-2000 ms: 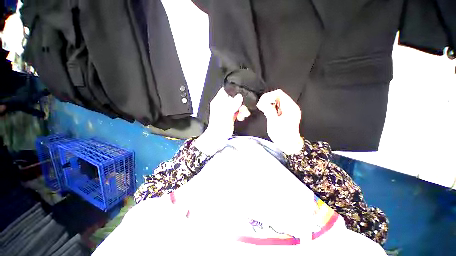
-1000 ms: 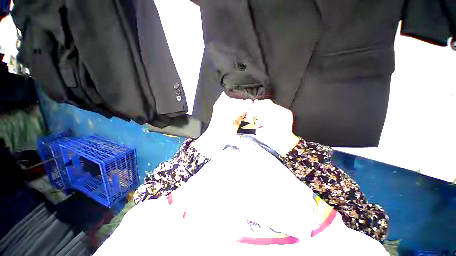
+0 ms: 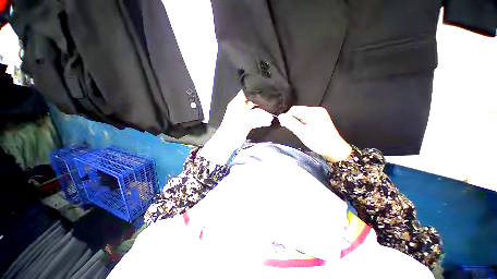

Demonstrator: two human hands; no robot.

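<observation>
A dark suit jacket [image 3: 387,109] lies spread on the white-topped table, its pocket flap at the right. One sleeve [image 3: 245,43] lies over its front, with small cuff buttons [image 3: 264,68] showing near the end. My left hand [image 3: 240,120] grips the near edge of the sleeve cuff [image 3: 267,93]. My right hand [image 3: 313,128] is close beside it, fingertips pinched together at the cuff's lower right edge. Both hands look overexposed. Whether the right fingers hold a thread or a small tool cannot be told.
More dark jackets [image 3: 103,65] lie at the left, one sleeve with shiny buttons. The white table top [image 3: 463,103] shows at the right above its blue side [image 3: 436,201]. A blue wire crate [image 3: 117,182] stands below left. My pale apron [image 3: 272,218] fills the bottom.
My hands were together below the cuff and have moved apart a little. My right hand has shifted right. The cuff has turned so more of its buttons show.
</observation>
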